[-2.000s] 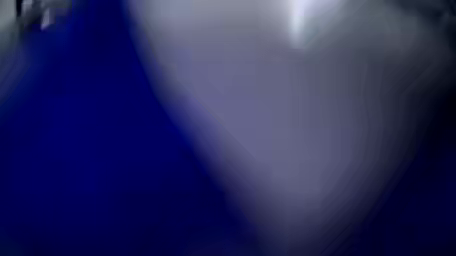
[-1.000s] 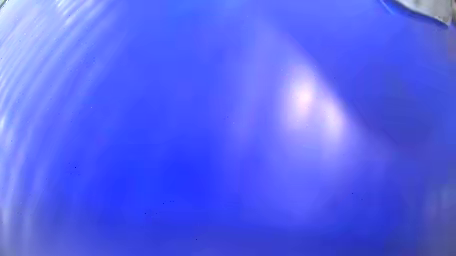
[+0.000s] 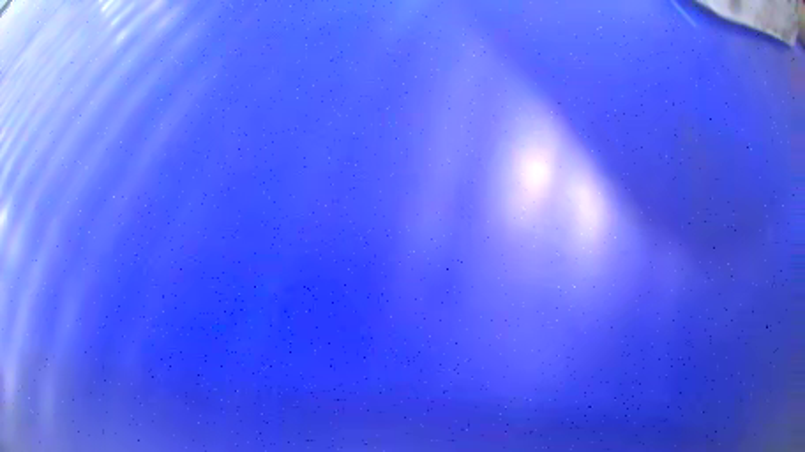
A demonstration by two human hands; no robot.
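A bright blue surface (image 3: 291, 212) fills nearly the whole head view, very close to the camera and blurred. Pale curved streaks run down its left side. Two bright spots of reflected light lie right of the middle, beside a slanting edge between lighter and darker blue. Whether it is a sheet or a bin wall, I cannot tell. Neither my left hand nor my right hand is in view.
A pale grey-white piece with a dark edge (image 3: 755, 18) shows in the top right corner. What it is, I cannot tell. The blue surface hides everything else.
Two seconds ago a blurred grey shape stood between dark blue areas; now bright blue fills the view. Since one second ago hardly anything differs.
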